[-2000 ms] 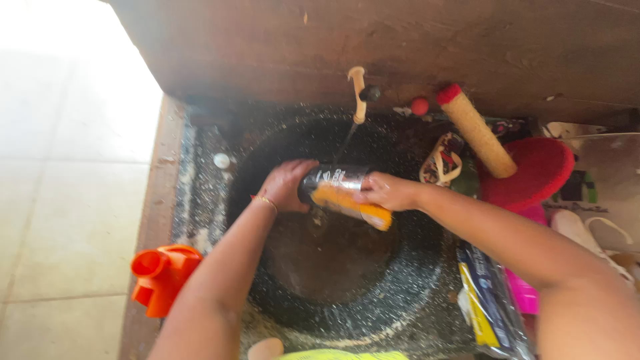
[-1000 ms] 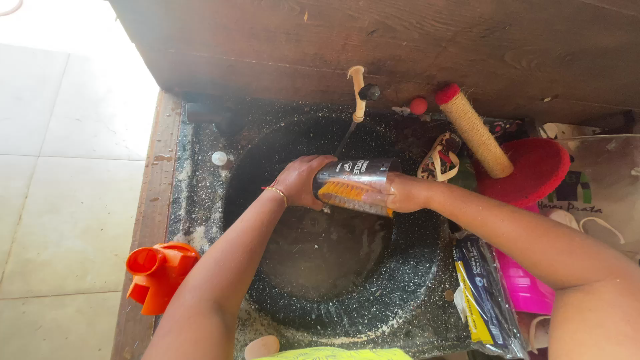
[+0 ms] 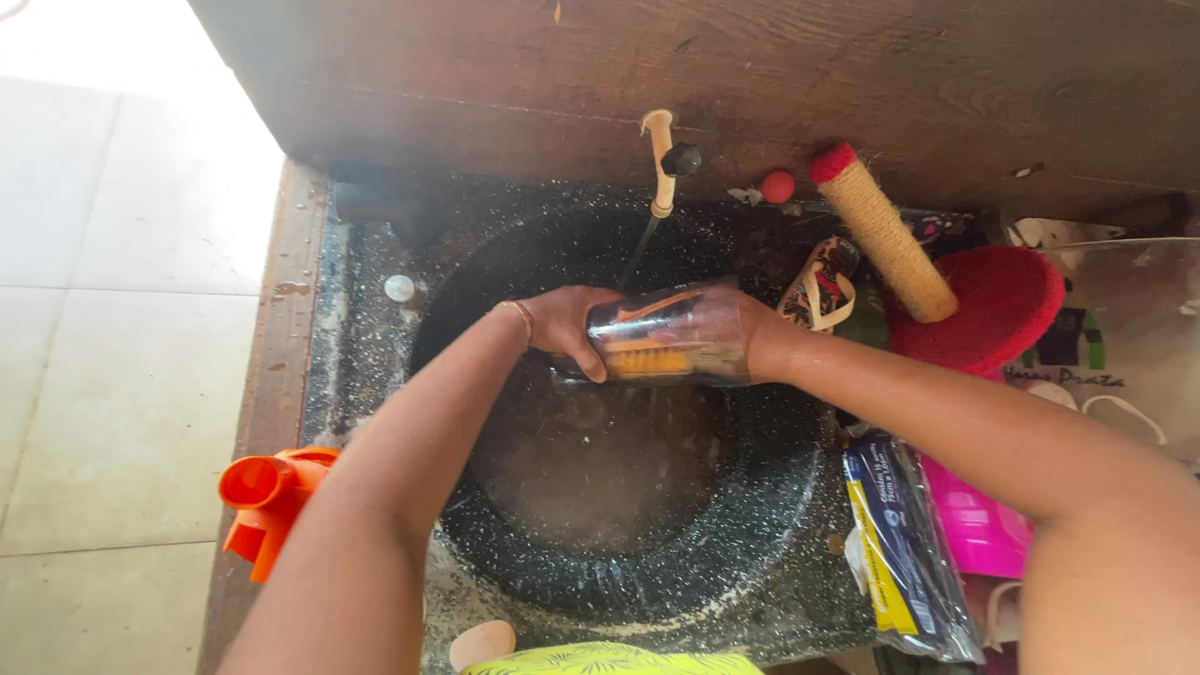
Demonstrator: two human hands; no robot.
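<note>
A clear plastic container (image 3: pixel 670 333) lies sideways over the dark speckled basin (image 3: pixel 769 525), under a beige faucet (image 3: pixel 662 164) that runs a thin stream of water. My left hand (image 3: pixel 574 323) grips its left end, thumb at the front. My right hand (image 3: pixel 750 328) reaches into its right end, and the fingers show only dimly through the wall. Inside is an orange-yellow brush (image 3: pixel 647 361) with bristles; how the fingers hold it is partly hidden. Murky water (image 3: pixel 600 469) lies at the bottom of the basin.
An orange plastic piece (image 3: pixel 272 492) sits on the left ledge. At the right are a rope scratching post (image 3: pixel 891 239) with a red base, a patterned flip-flop (image 3: pixel 820 286), a packaged roll of bags (image 3: pixel 900 553) and a pink container (image 3: pixel 975 525). A red ball (image 3: pixel 777 187) rests near the wooden wall.
My right hand, at the container's right end two seconds ago, is now deeper inside it. The container's printed lettering, visible before, has turned out of sight.
</note>
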